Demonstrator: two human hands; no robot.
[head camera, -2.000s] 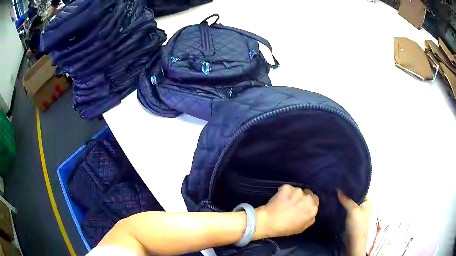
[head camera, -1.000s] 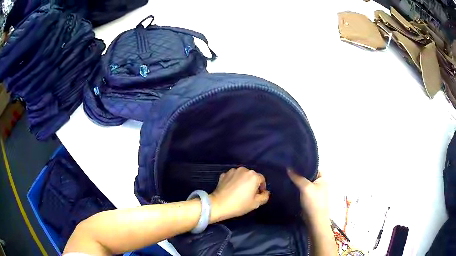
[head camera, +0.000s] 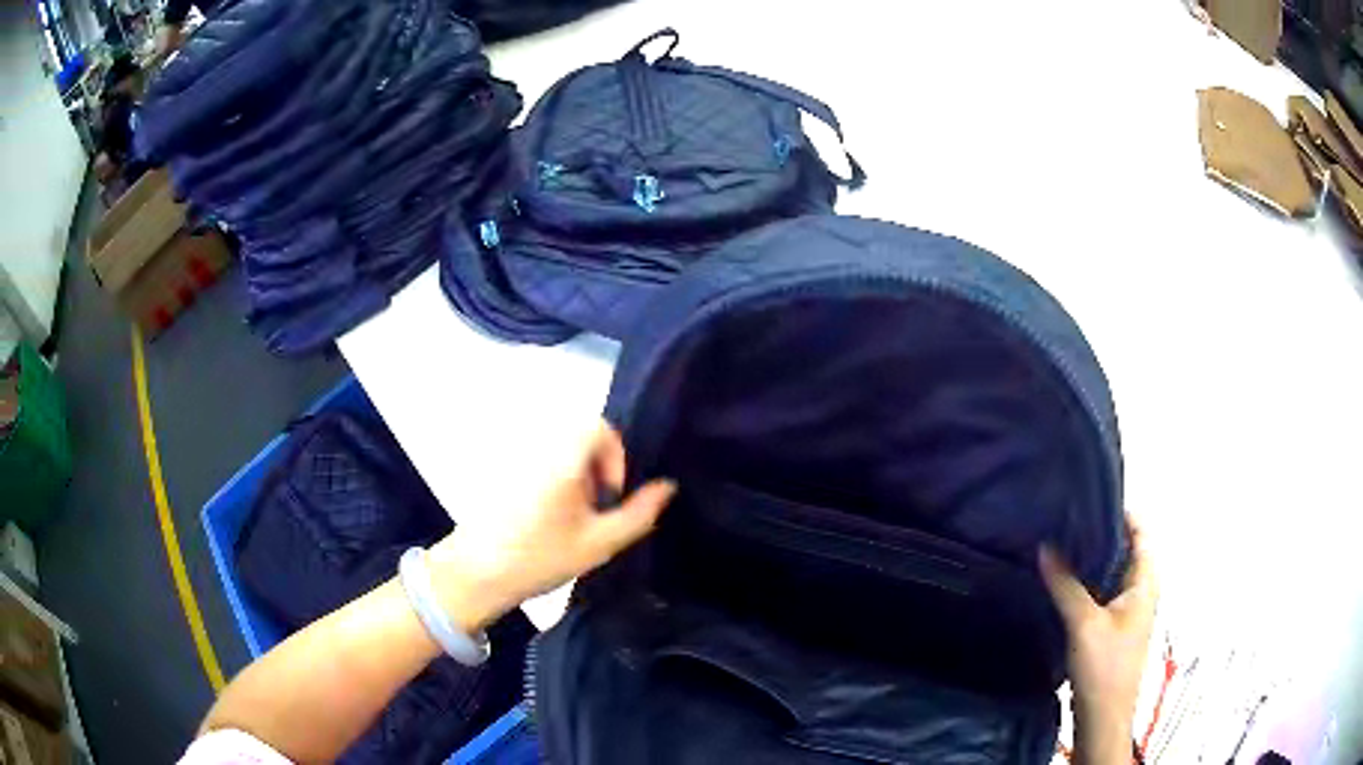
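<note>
A dark navy quilted backpack (head camera: 867, 247) lies open in front of me, its rounded zipper edge spread and its smooth dark lining showing. A slip pocket with a straight stitched edge crosses the lining. My left hand (head camera: 576, 523), with a pale bangle on the wrist, holds the left edge of the opening, thumb inside and fingers at the rim. My right hand (head camera: 1103, 628) holds the right edge, thumb inside and fingers outside. The lower flap of the bag is cut off by the frame's bottom edge.
Another navy backpack (head camera: 658, 165) with pale blue zipper pulls lies beyond. A stack of navy bags (head camera: 329, 150) stands at the left. A blue bin (head camera: 224, 516) of navy bags is on the floor. Brown pieces (head camera: 1253, 150) lie far right; orange-red threads (head camera: 1163, 702) lie near my right hand.
My left hand has moved from inside the bag to its left edge and opened from a fist to grip there. More of the slip pocket and lower flap shows. My right hand stays at the right edge.
</note>
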